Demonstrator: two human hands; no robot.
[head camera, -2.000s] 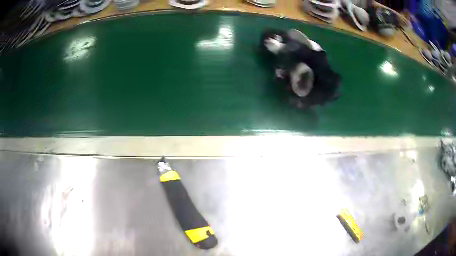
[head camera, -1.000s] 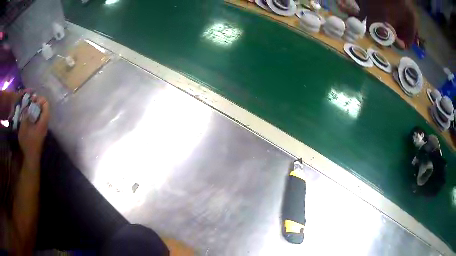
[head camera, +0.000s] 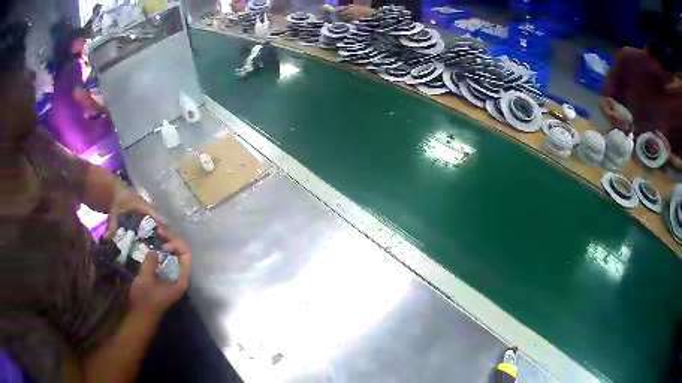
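Observation:
Neither of my hands is in view. The black-handled tool (head camera: 507, 368) with a yellow band and metal tip lies on the shiny metal bench (head camera: 314, 258) at the bottom right, cut off by the lower edge. A small dark scrap (head camera: 277, 359) lies on the bench at the bottom. The green conveyor belt (head camera: 359, 135) runs behind the bench from upper left to lower right. A dark and white assembly (head camera: 256, 61) sits at its far end.
At left, a neighbouring person's hands (head camera: 153, 262) hold a dark and white part. A brown board (head camera: 220, 179) with a small white item, and white bottles (head camera: 170, 135), stand further along the bench. Stacked round discs (head camera: 520, 108) line the belt's far side. Another person is upper right.
The view has swung left. The black-handled tool has shifted to the bottom right edge. The neighbour's hands, board and bottles show more fully. The nearer dark assembly has left view.

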